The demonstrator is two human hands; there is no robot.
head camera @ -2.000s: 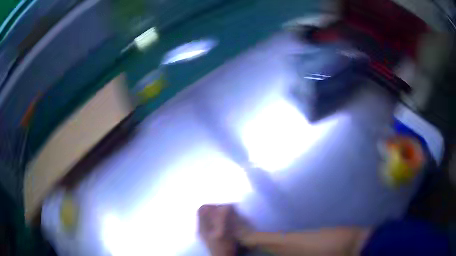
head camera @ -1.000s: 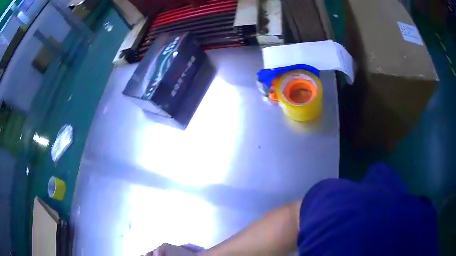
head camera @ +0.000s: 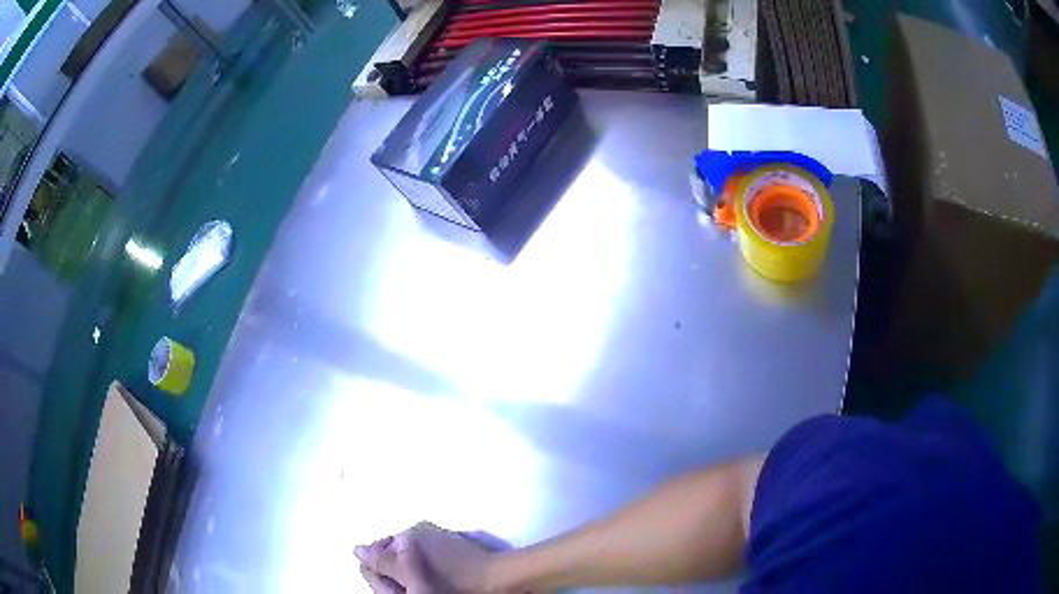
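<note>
A dark retail product box point(head camera: 482, 139) with white print and glossy film lies on the shiny metal table point(head camera: 650, 383), close to the rollers. My right hand point(head camera: 430, 563) is low over the near part of the table, well away from the box. Its fingers look bent, the picture's bottom edge cuts it off, and I cannot tell whether it holds anything. My left hand is not in view.
A blue and orange tape gun with yellow tape point(head camera: 786, 226) lies by a white paper sheet point(head camera: 795, 130) at the table's right corner. Red and dark rollers point(head camera: 546, 41) stand behind. A closed carton point(head camera: 975, 139) is at right, cardboard sheets point(head camera: 116, 499) and a tape roll point(head camera: 172, 366) at left.
The view has steadied and turned since the first blurred frame. Since one second ago, the box and tape gun appear farther right and more of my right hand shows. The box looks unmoved on the table.
</note>
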